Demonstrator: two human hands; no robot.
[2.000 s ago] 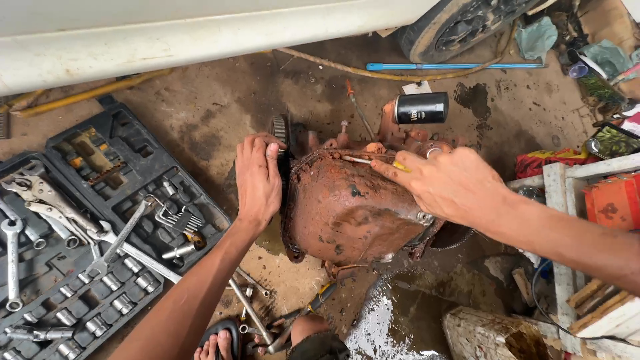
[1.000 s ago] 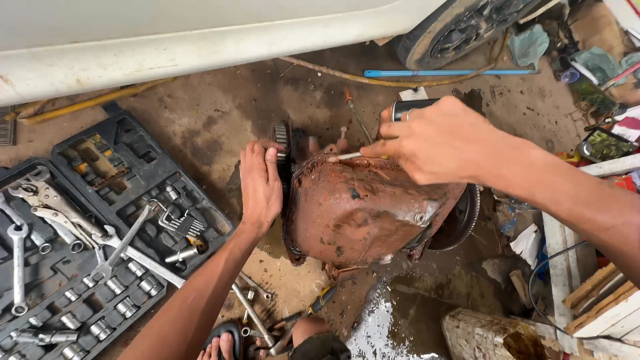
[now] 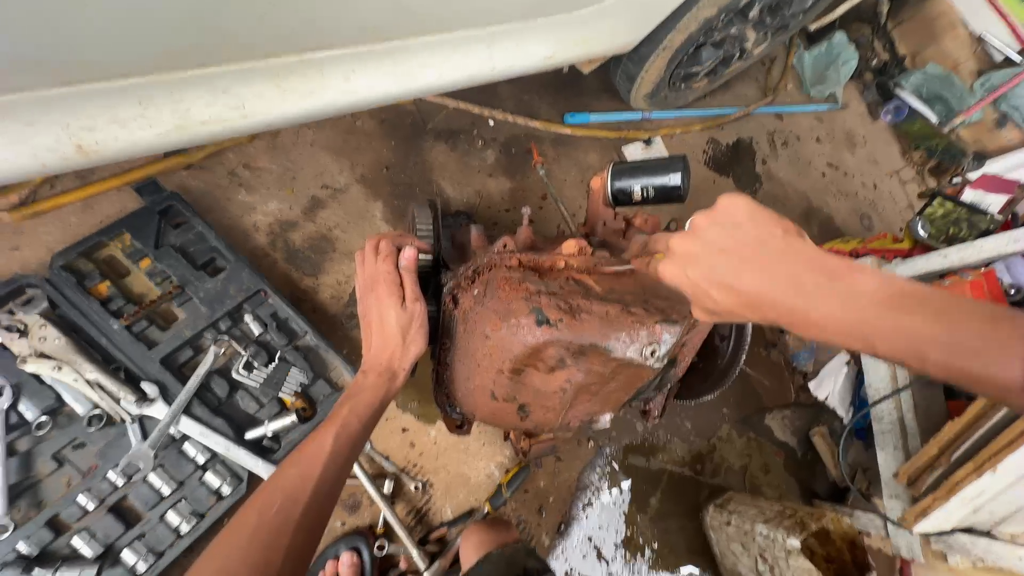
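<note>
A dirt-covered engine block with its oil pan (image 3: 552,344) uppermost lies on the floor at the middle of the head view. My left hand (image 3: 392,304) rests on the toothed pulley (image 3: 424,228) at its left end, fingers over the rim. My right hand (image 3: 732,256) is closed on a thin tool, probably a screwdriver, whose shaft (image 3: 612,268) reaches left along the pan's upper edge; most of its handle is hidden in my fingers. A black oil filter (image 3: 649,181) sits just above the engine. A toothed ring (image 3: 724,364) shows at the engine's right end.
An opened socket set case (image 3: 232,320) with wrenches and locking pliers lies at left. A white car's sill (image 3: 320,88) and wheel (image 3: 712,52) are above. A blue pole (image 3: 688,114) lies beyond the filter. A white wooden frame (image 3: 888,448) stands right; wet floor and tools are below.
My right hand has moved with the tool along the pan's upper edge. The oil filter, partly covered by that hand a second ago, is in full view. My left hand stays at the pulley.
</note>
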